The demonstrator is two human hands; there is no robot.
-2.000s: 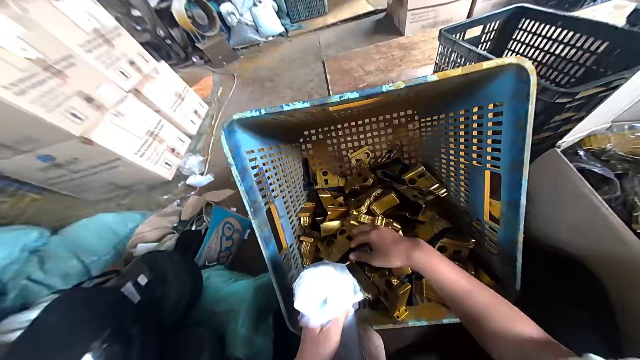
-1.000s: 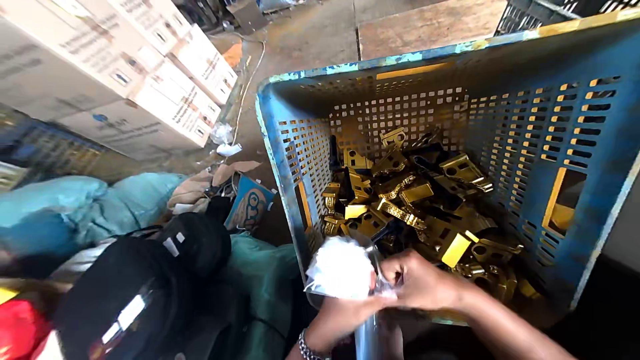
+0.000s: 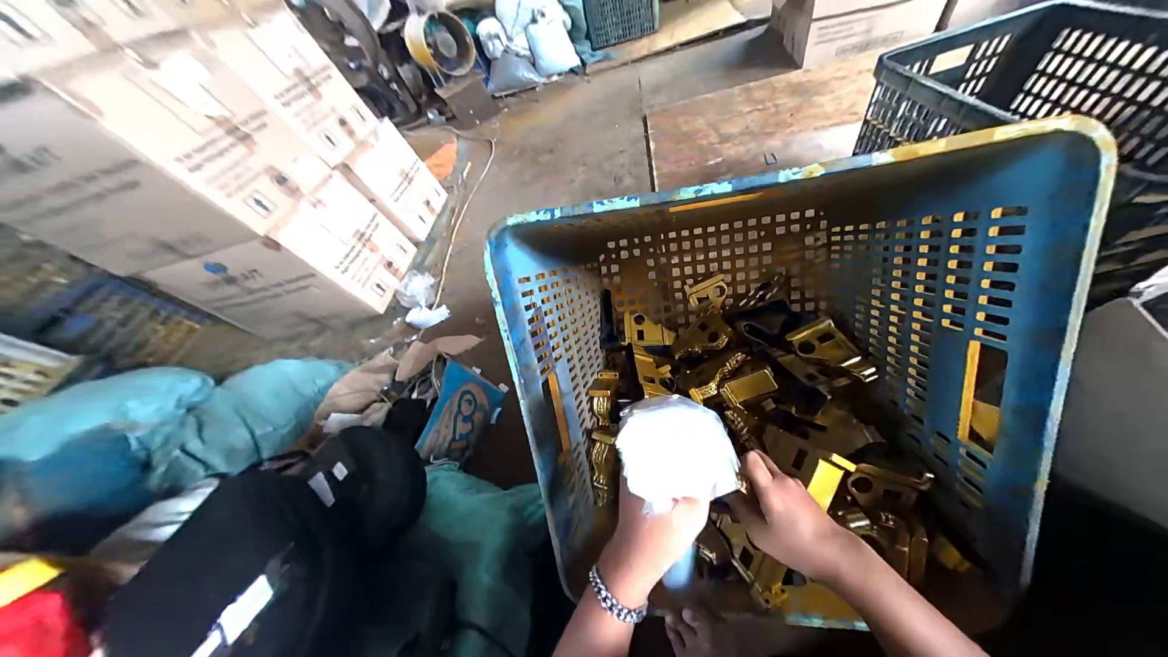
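A blue plastic crate (image 3: 1049, 301) with a worn, paint-stained rim holds a heap of gold-coloured metal brackets (image 3: 748, 388), with some black parts among them. Over its near left part, my left hand (image 3: 662, 538), with a chain bracelet at the wrist, grips a bundle of white, clear-edged plastic bags (image 3: 677, 449). Right beside the bundle is my right hand (image 3: 789, 516), its fingers bent at the bundle's right edge. Whether those fingers hold the plastic or a small part cannot be made out.
Stacked cardboard boxes (image 3: 301, 182) stand at the upper left. Teal sacks (image 3: 246, 401) and a black bag (image 3: 237, 547) lie left of the crate. A dark plastic crate (image 3: 967, 91) is behind it at the upper right, near a wooden board (image 3: 757, 119) on the floor.
My right hand was down among the brackets two seconds ago; it has come up beside the white bundle. My left hand has kept hold of the bundle throughout.
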